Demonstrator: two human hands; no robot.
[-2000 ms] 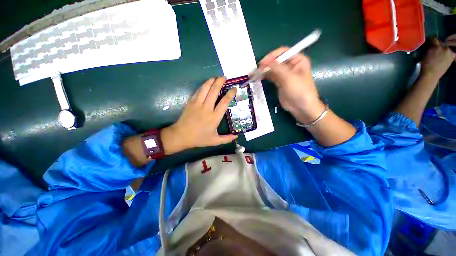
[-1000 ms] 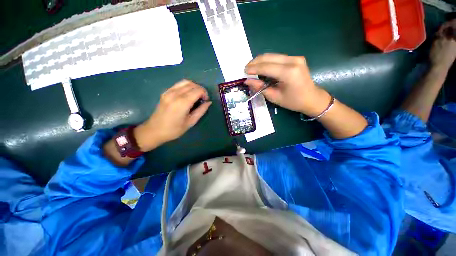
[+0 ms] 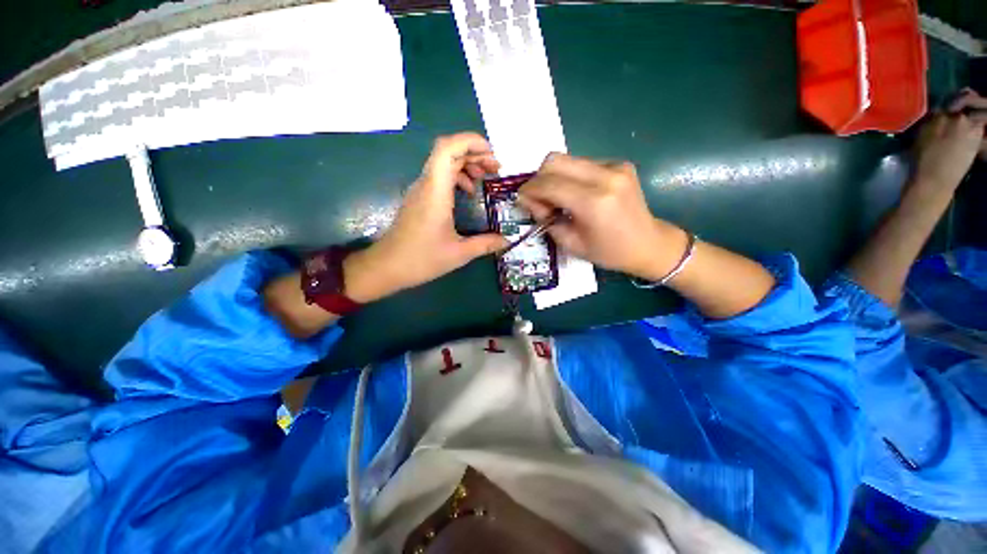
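Note:
An open phone assembly (image 3: 527, 260) with a dark red frame and silver and green inside lies on the bench, partly over a white sticker strip (image 3: 520, 108). My right hand (image 3: 595, 211) holds dark, thin tweezers (image 3: 527, 236) like a pen, their tips over the middle of the phone. My left hand (image 3: 438, 222) is at the phone's left side, thumb at its left edge and fingers near its top left corner, fingers apart and holding nothing visible. The strip shows grey shapes at its far end. My right fingers hide the phone's upper right part.
A fanned stack of white sticker sheets (image 3: 227, 81) lies at the left, with a wristwatch (image 3: 157, 247) just below it. A red plastic bin (image 3: 863, 70) stands at the far right. Another person's hands and forearm (image 3: 909, 200) rest at the right edge.
My left hand moved off the phone, then came back to its left side. The tweezers turned from pointing up and away to tips down over the phone's middle.

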